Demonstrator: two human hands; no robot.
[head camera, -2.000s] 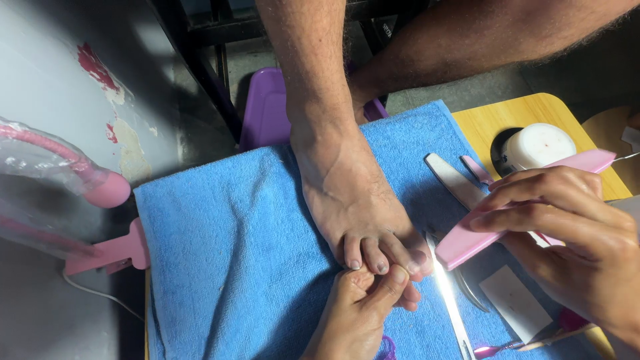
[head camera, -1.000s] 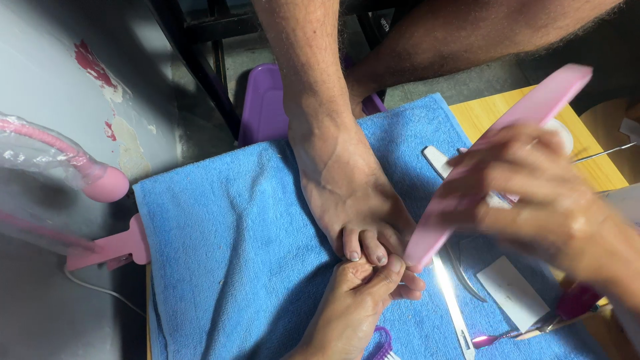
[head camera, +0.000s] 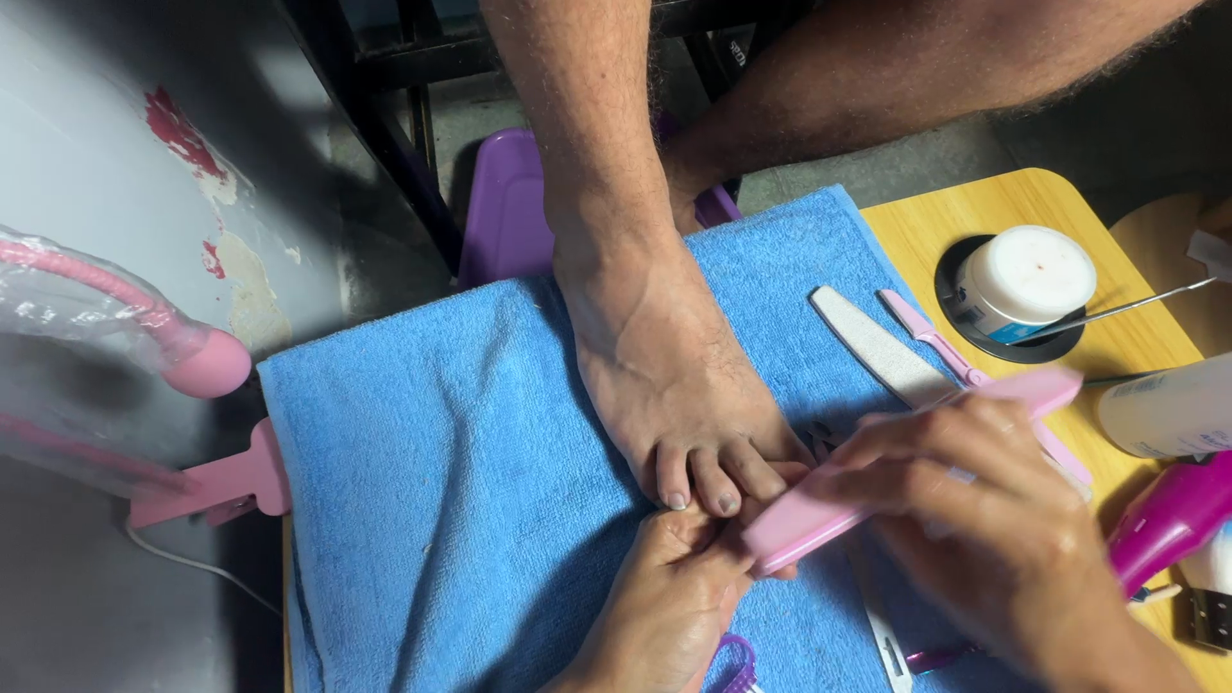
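Note:
Another person's bare foot (head camera: 664, 346) rests on a blue towel (head camera: 385, 433). My left hand (head camera: 674, 577) grips its toes from below, near the big-toe side. My right hand (head camera: 982, 500) is closed around a pink foot file (head camera: 808, 520), slightly blurred. The file's lower end lies over the toes and my left fingertips; whether it touches a nail cannot be told. Beside the foot on the towel are a grey nail file (head camera: 876, 346) and a pink folding razor (head camera: 929, 332). A metal tool (head camera: 890, 640) lies partly hidden under my right hand.
A white-lidded jar (head camera: 1035, 274) stands on the wooden table (head camera: 1020, 202) at right, near a bottle (head camera: 1174, 409) and a magenta container (head camera: 1174, 520). A pink lamp clamp (head camera: 217, 481) holds the left edge. A purple-handled brush (head camera: 736, 664) lies at the bottom. A purple basin (head camera: 505, 202) is behind.
My right hand has turned the pink foot file from a steeper slant to a flatter one, its lower end now farther over my left fingertips. My left hand keeps hold of the toes.

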